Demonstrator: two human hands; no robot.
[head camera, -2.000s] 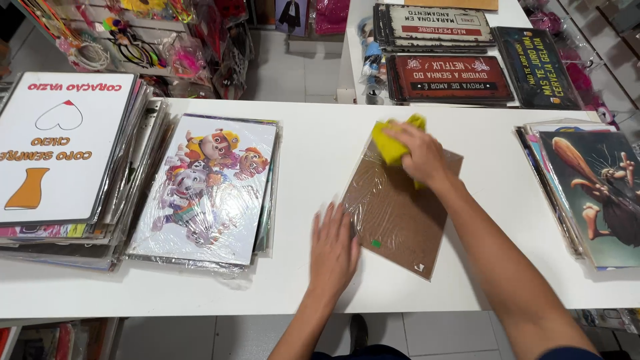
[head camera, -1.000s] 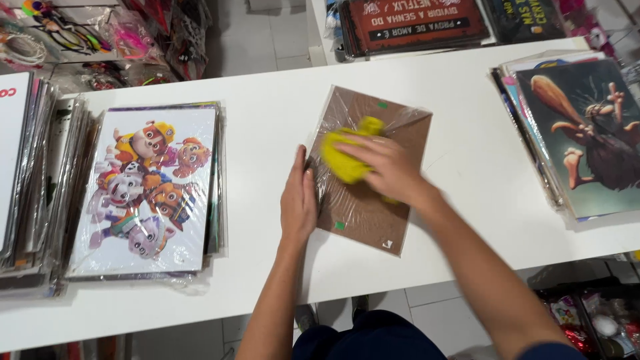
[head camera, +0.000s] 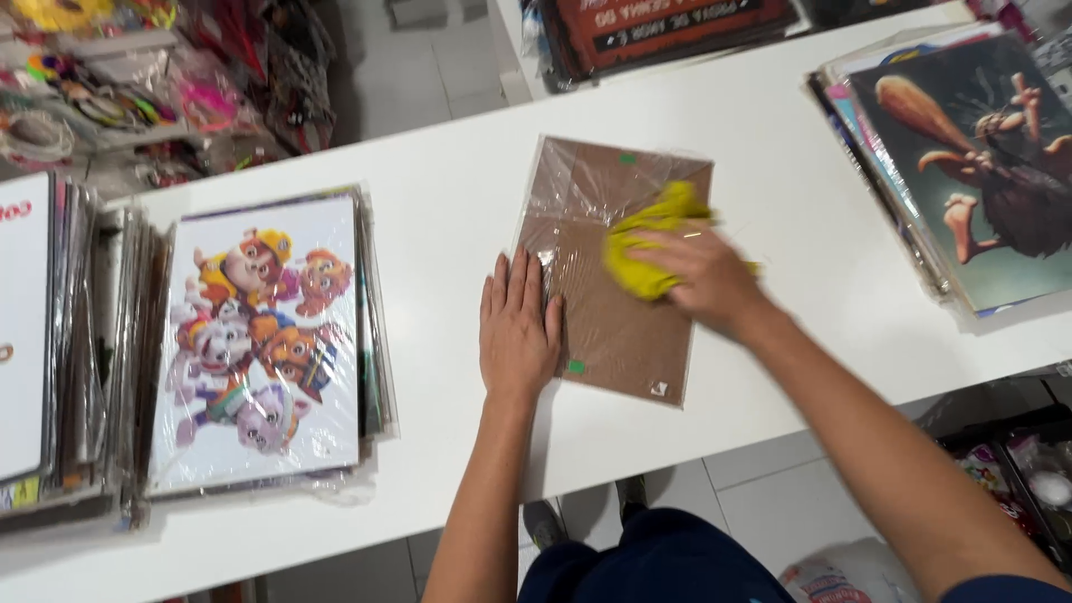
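Observation:
A brown board in clear plastic wrap (head camera: 620, 335) lies on the white tabletop (head camera: 444, 276), with small green stickers near its top and bottom edges. My right hand (head camera: 703, 272) presses a bunched yellow cloth (head camera: 641, 251) on the board's right half. Flat along the board's left edge rests my left hand (head camera: 519, 327), fingers slightly apart, partly on the wrap and holding nothing.
Wrapped cartoon-dog prints (head camera: 260, 352) form a stack on the left, beside a taller pile of wrapped plaques (head camera: 25, 335). To the right is a stack topped by a dark cartoon print (head camera: 988, 184). Red signs (head camera: 670, 25) lie beyond the far edge.
The yellow cloth in my right hand has moved from the board's upper end to its right half. My left hand stays by the left edge. The view has shifted closer over the table.

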